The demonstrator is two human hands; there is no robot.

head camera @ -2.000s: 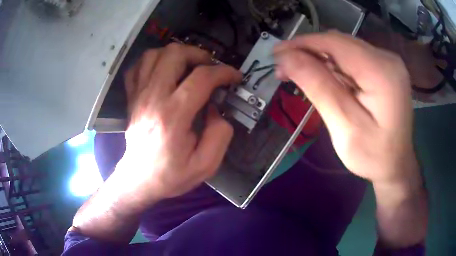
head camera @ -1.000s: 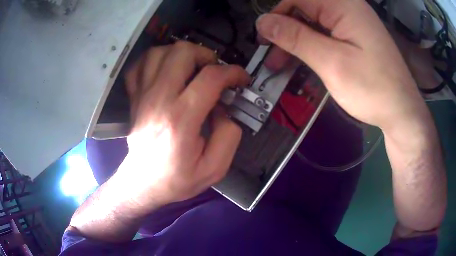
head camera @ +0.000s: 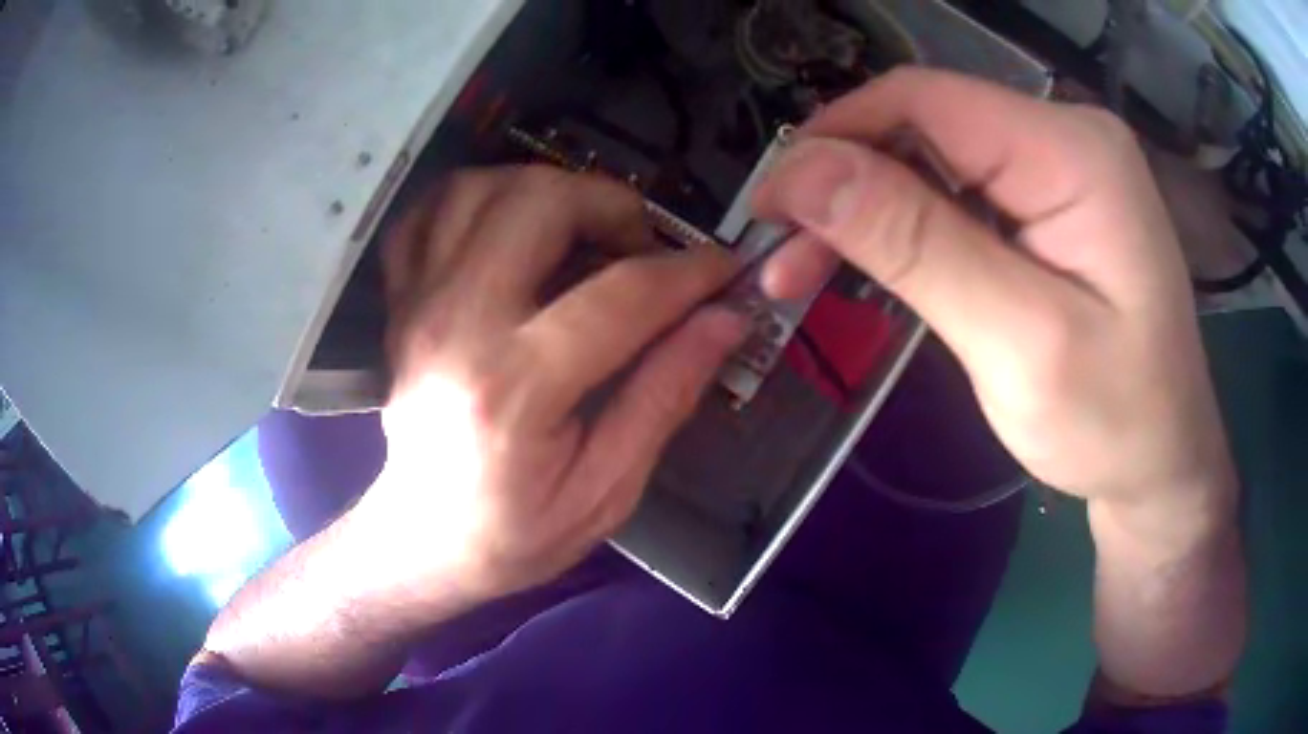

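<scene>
The open pale grey machine housing [head camera: 825,495] lies tilted before me, dark inside. A silver slotted plate [head camera: 747,197] inside it is mostly covered by my fingers. The small clamp block [head camera: 762,349] with round screw heads shows just below my fingertips. My left hand [head camera: 538,366] reaches in from the left, its thumb and index fingertips close together at the block. My right hand [head camera: 990,273] is bent over the plate, thumb and fingers meeting my left fingertips. A thin dark edge shows between the hands; what either pinches is hidden.
The large pale grey cover [head camera: 187,244] stands left of the opening. A ridged bar [head camera: 674,224] runs behind my left fingers. A red thing [head camera: 846,344] shows behind the mechanism. Clear tubing [head camera: 947,502] loops below the housing's right edge. Cables [head camera: 1269,201] hang at the upper right.
My left thumb and index finger have closed together and moved right over the clamp block. My right hand went up, then came down to meet them. The housing has shifted slightly.
</scene>
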